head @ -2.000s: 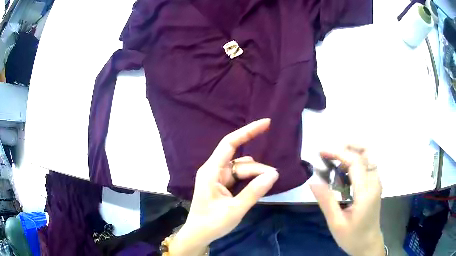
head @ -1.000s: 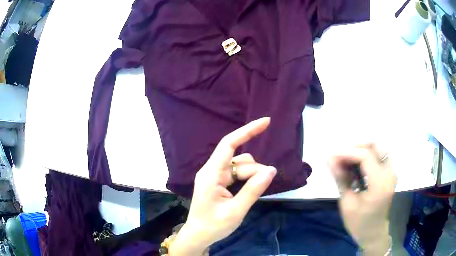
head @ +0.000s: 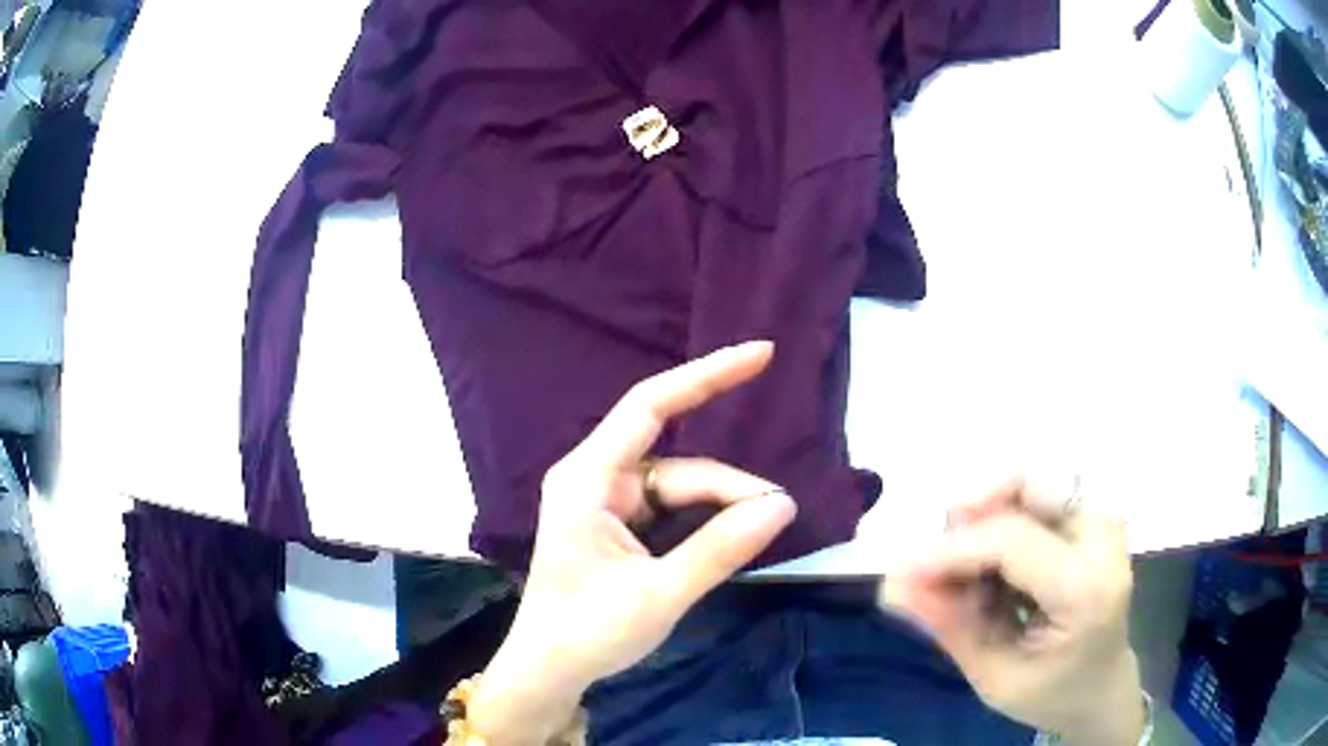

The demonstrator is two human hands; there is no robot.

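Note:
A purple knit top (head: 583,306) lies spread on the white table, its hem at the front edge and a gold ornament (head: 651,133) at its neckline. My left hand (head: 626,539) is above the hem, thumb and middle fingertips together, index finger stretched out. Whether a fine thread is in that pinch cannot be seen. My right hand (head: 1027,598) is blurred, to the right of the hem and over the table's front edge. A small dark metal piece, seemingly the thread snips (head: 1024,611), shows inside its curled fingers.
One long sleeve (head: 271,350) bends down at the left. A crumpled purple pile (head: 204,627) hangs below table level at lower left, beside a blue bag (head: 91,663). A white thread cone (head: 1197,61) stands at upper right. A blue crate (head: 1209,678) is at lower right.
My right hand has moved a little and its fingers have curled further around the dark metal piece. My left middle fingertip now meets the thumb tip. The whole view has shifted slightly.

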